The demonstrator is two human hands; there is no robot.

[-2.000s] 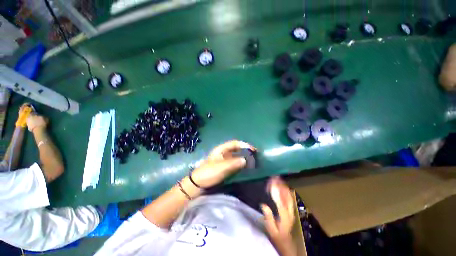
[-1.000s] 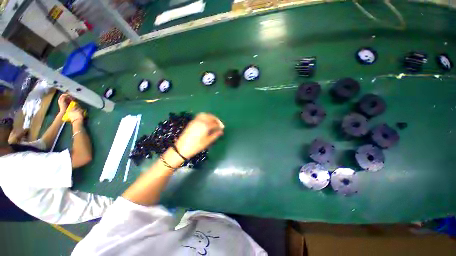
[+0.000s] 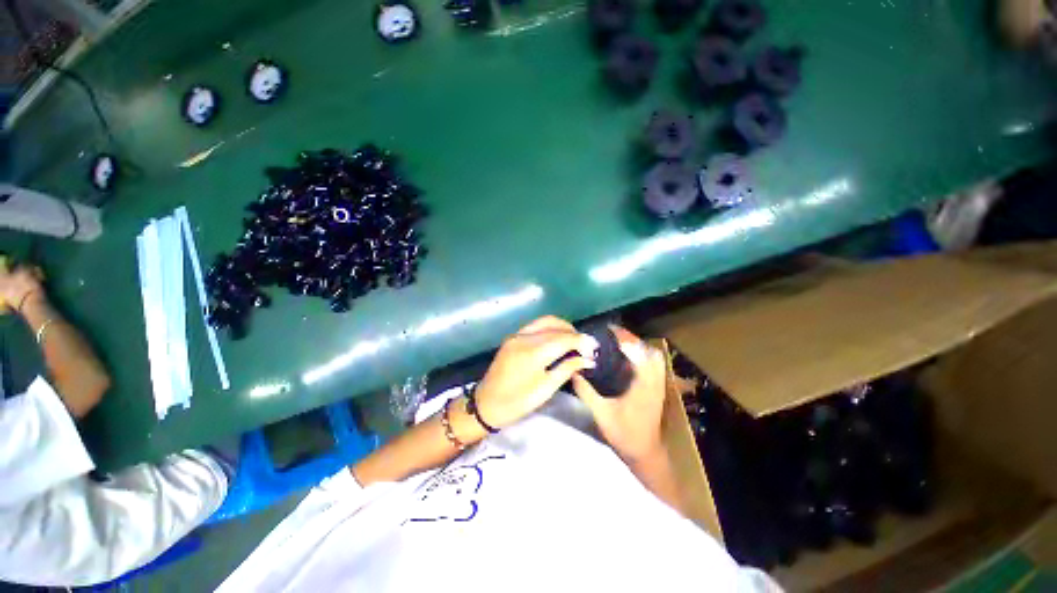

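A round black housing (image 3: 611,361) is held between my two hands at the near edge of the green worktop. My right hand (image 3: 638,400) wraps around its side. My left hand (image 3: 536,368) touches its left side with the fingertips; a small pale spot shows there, too blurred to name. A loose heap of small black inserts (image 3: 330,226) lies to the left on the worktop. Grouped black hubs (image 3: 720,60) stand at the upper right, the two nearest ones with paler tops.
An open carton (image 3: 881,319) with dark parts inside is at my right, below the worktop (image 3: 498,209). Pale strips (image 3: 166,313) lie left of the heap. Units with pale faces (image 3: 265,81) stand along the far side. A neighbour's arm (image 3: 64,353) is at far left, above a blue stool (image 3: 261,475).
My left hand has moved from the heap back towards my body. My right hand, out of view a second ago, now shows, with the black housing. The view has tilted down.
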